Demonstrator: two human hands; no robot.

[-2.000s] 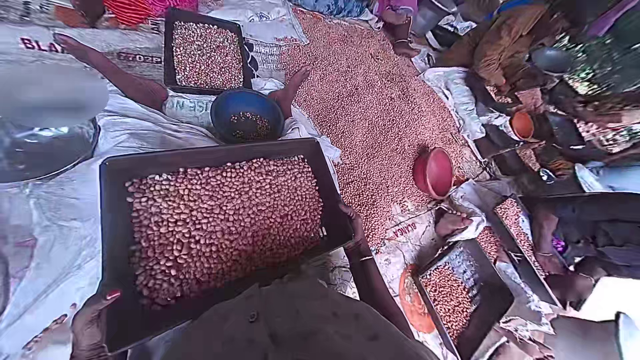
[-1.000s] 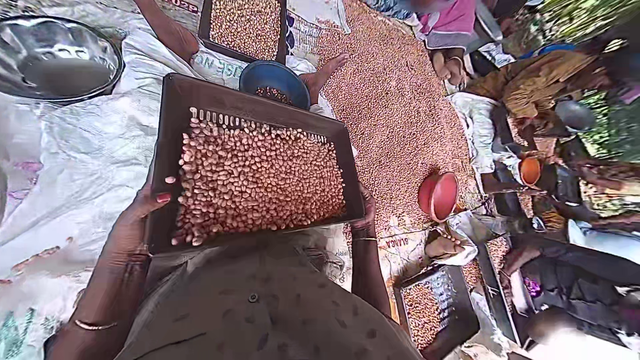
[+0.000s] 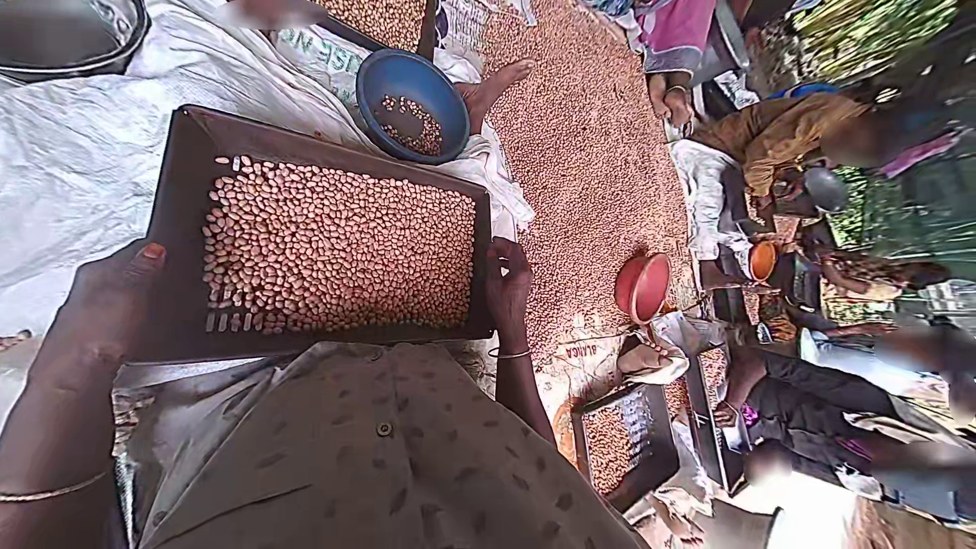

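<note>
A dark rectangular sieve tray (image 3: 324, 128) spreads across the left half of the view, held level in front of my body by both hands. Its slotted bottom is mostly covered by reddish shelled nuts (image 3: 343, 248), with a few slots showing at the left corners. My left hand (image 3: 114, 301) grips the tray's left end, thumb over the rim. At the right end, my right hand (image 3: 509, 278) has its fingers curled on the rim. Just beyond the far rim sits a blue bowl (image 3: 438, 76) with some nuts in it.
A large pile of nuts (image 3: 579, 152) covers the ground beyond my right hand, with a red bowl (image 3: 644, 286) on its edge. Another tray (image 3: 656, 450) lies at lower right. Several people work along the right side. A metal basin (image 3: 69, 69) stands upper left on white sacks (image 3: 84, 183).
The nuts have shifted within the tray, now lying toward its right end. The tray looks more level than one second ago. Both hands have kept hold of it throughout.
</note>
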